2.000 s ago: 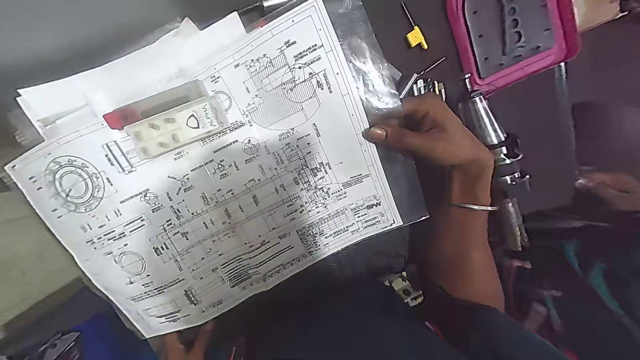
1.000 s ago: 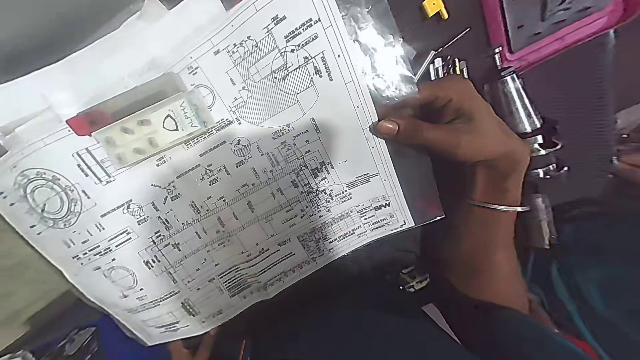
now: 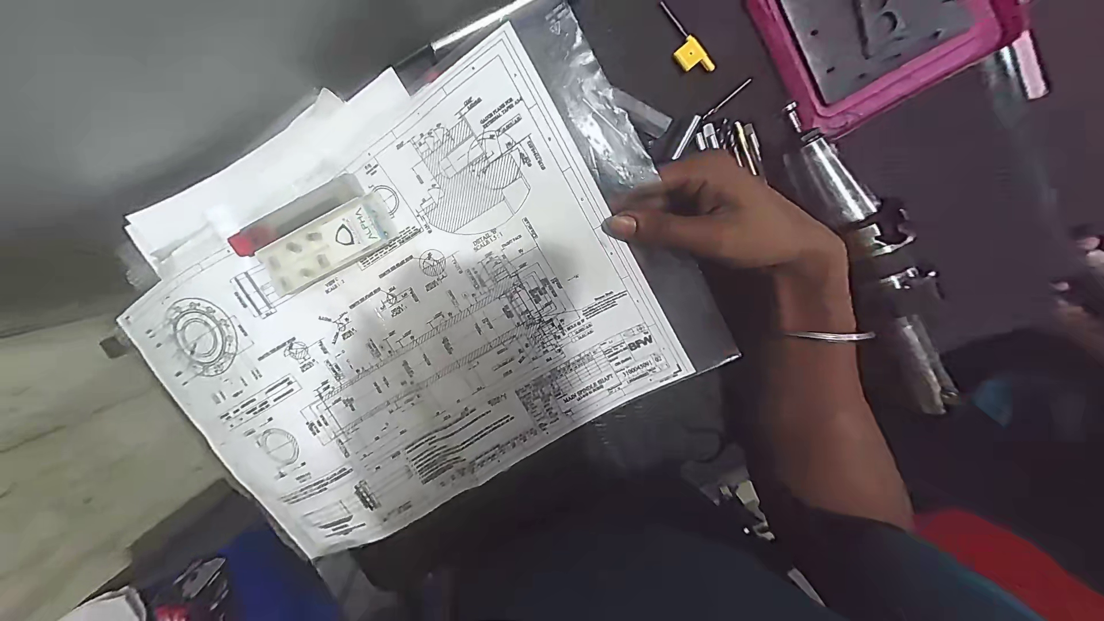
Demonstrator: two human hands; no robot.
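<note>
My right hand (image 3: 724, 216), with a thin metal bangle at the wrist, pinches the right edge of a printed engineering drawing (image 3: 552, 259) and its clear plastic sleeve (image 3: 690, 319). The drawing lies tilted across the middle of the view. On its upper left part rests a clear plastic box of cutting inserts (image 3: 315, 250) with a red end. A narrower dark transparent case (image 3: 302, 207) lies along the box's upper side. More white sheets (image 3: 285, 155) stick out behind the drawing. My left hand is not in view.
Beyond my right hand lie several small shank tools (image 3: 724, 138), a yellow flag-handled key (image 3: 693, 54) and a pink-rimmed tray (image 3: 828, 121). Metal tool holders (image 3: 832, 185) line the dark surface to the right. Part of another person's hand (image 3: 1078, 302) shows at the right edge.
Fingers seen at the drawing's lower edge in the earlier frames are out of view now. My right hand keeps its pinch on the drawing's edge.
</note>
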